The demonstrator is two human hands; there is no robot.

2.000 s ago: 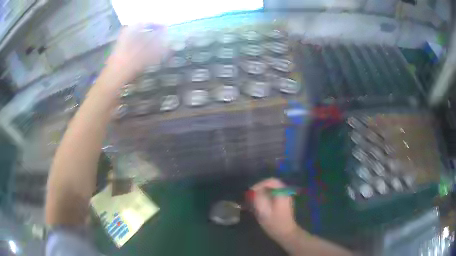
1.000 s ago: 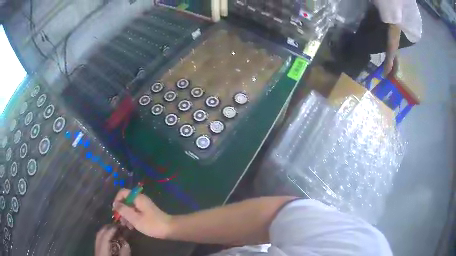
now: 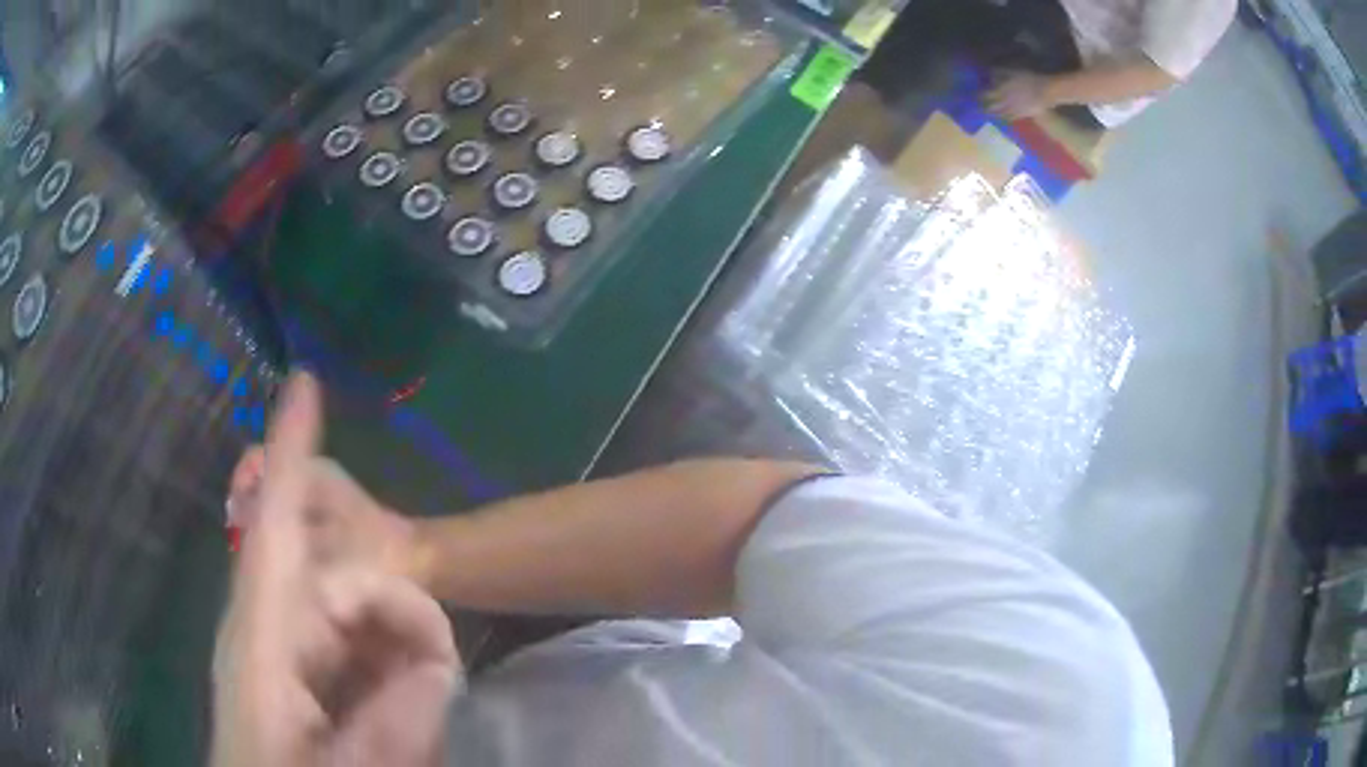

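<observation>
My right hand is at the left of centre, partly hidden behind my left hand. A small red part of the test probe shows at its fingers; the rest is hidden. My left hand is large, close to the camera and blurred, with one finger pointing up and the palm side partly showing. I see no unit in it, but its grip is unclear. The right blister tray lies on the green mat, partly filled with ringed round units. Neither hand touches it.
The central tray stack, with blue marks, is at the left. Red tape or cloth lies beside the right tray. A shiny pile of clear blister trays is beyond the bench edge. Another person's hand is near a blue-and-red object.
The view has shifted, so the trays sit higher and further left. My left hand has come up in front of my right hand. The round unit seen at my left hand no longer shows.
</observation>
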